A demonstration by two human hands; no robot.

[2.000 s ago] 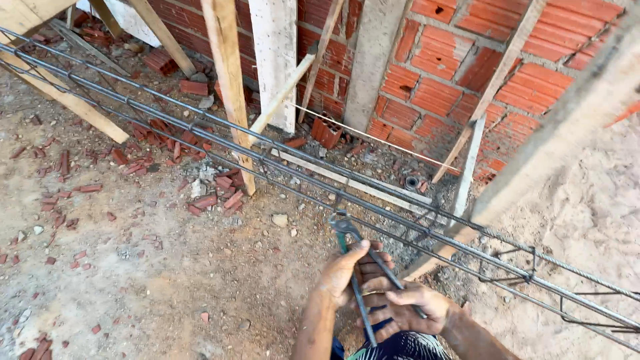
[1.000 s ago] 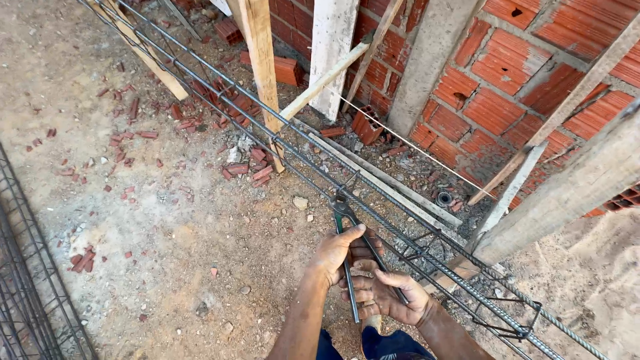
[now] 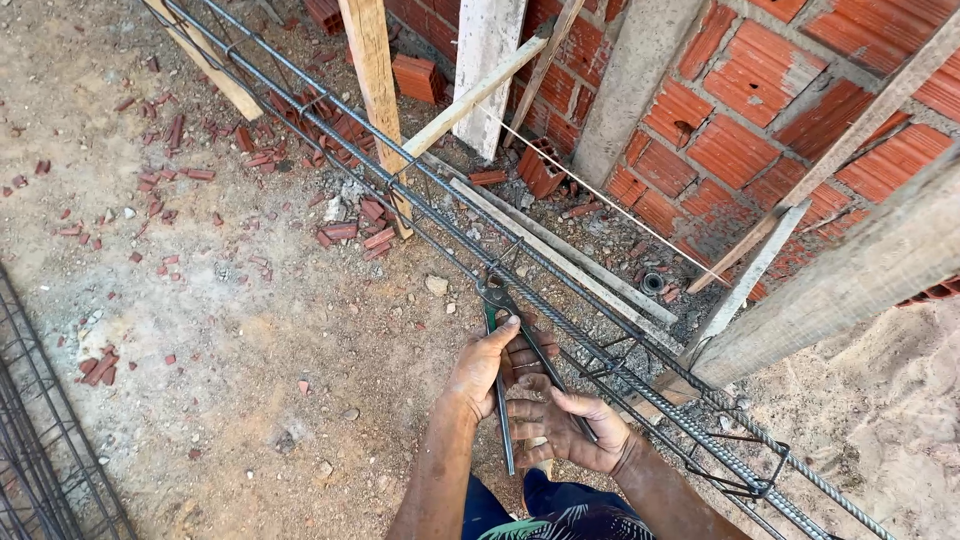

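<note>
A pair of end-cutting nippers [image 3: 499, 300] has its jaws at a lower bar of a steel rebar cage [image 3: 457, 232], beside a stirrup. The cage runs diagonally across the view. My left hand [image 3: 480, 371] is closed around the left handle, its thumb near the pivot. On the right handle rests my right hand [image 3: 566, 431], palm turned up, the handle between thumb and palm and the fingers spread loosely toward the other handle. The two handles stand apart. Whether the jaws bite on a tie wire cannot be told.
Wooden posts [image 3: 375, 97] and a slanted brace [image 3: 480, 94] stand by the hollow-brick wall [image 3: 735, 112]. A string crosses there. Broken brick [image 3: 367, 225] litters the dirt ground. More rebar cages [image 3: 37, 435] lie at the left. A thick timber [image 3: 840, 285] slants at the right.
The view has shifted, bringing the rebar at the left into sight. Both hands remain on the nippers, whose jaws stay at the cage.
</note>
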